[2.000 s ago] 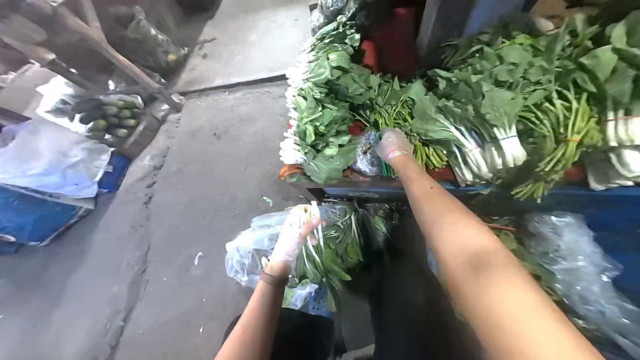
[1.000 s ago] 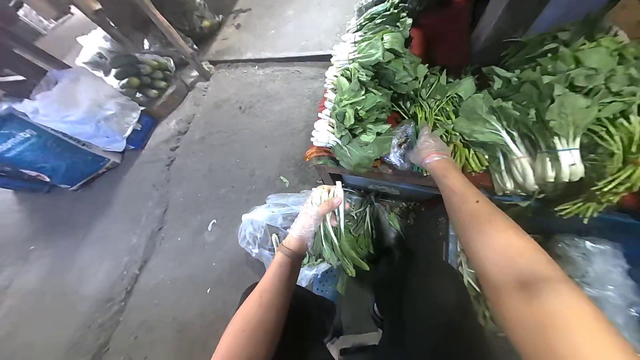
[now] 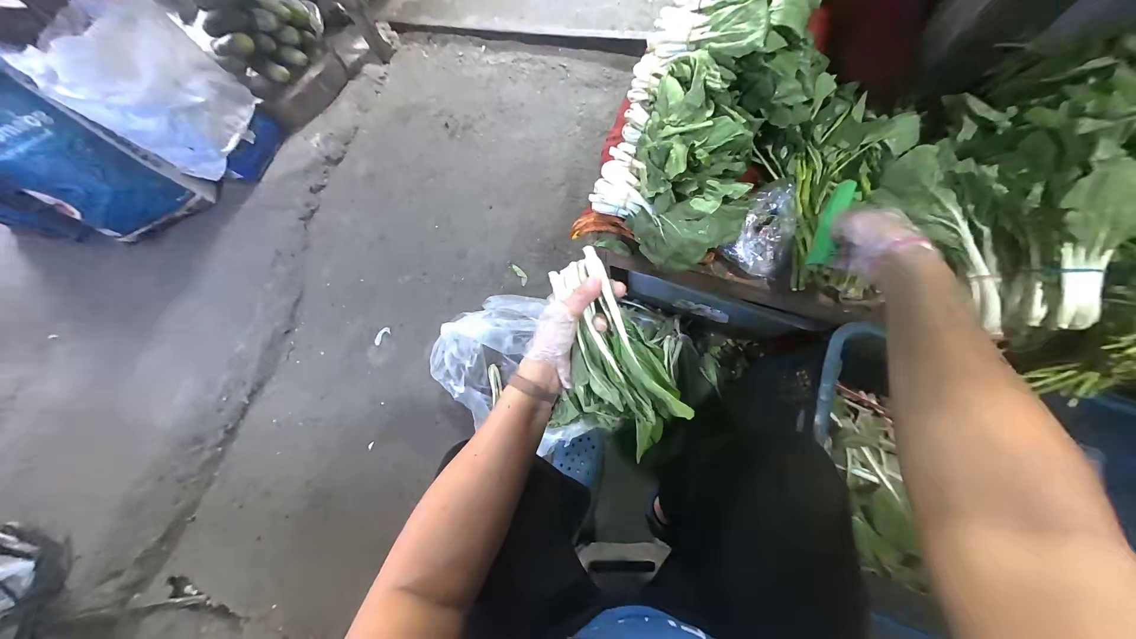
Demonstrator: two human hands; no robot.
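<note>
My left hand (image 3: 568, 328), in a thin clear plastic glove, grips several white-stemmed leafy greens (image 3: 621, 364), stems up and leaves hanging over a clear plastic bag (image 3: 479, 337). At the edge of the vegetable display, my right hand (image 3: 874, 240), gloved too and blurred, is shut on a green flat object (image 3: 832, 222), perhaps a knife handle or blade; its kind is unclear. Just left of it lies a crumpled clear plastic packet (image 3: 765, 232). Bundled greens with white stems (image 3: 1081, 288) lie right of that hand, and loose green stems (image 3: 808, 200) lie beside it.
A row of white-stemmed greens (image 3: 701, 142) runs along the display's left side. Below my right arm is a blue basket (image 3: 830, 382) with leaves inside. Dark green vegetables (image 3: 266, 40) and a blue box (image 3: 98, 160) under plastic sit across the concrete floor (image 3: 417, 177).
My right hand has come away from beside the plastic packet, toward the right, and now has the green object in it. My left hand still holds the greens.
</note>
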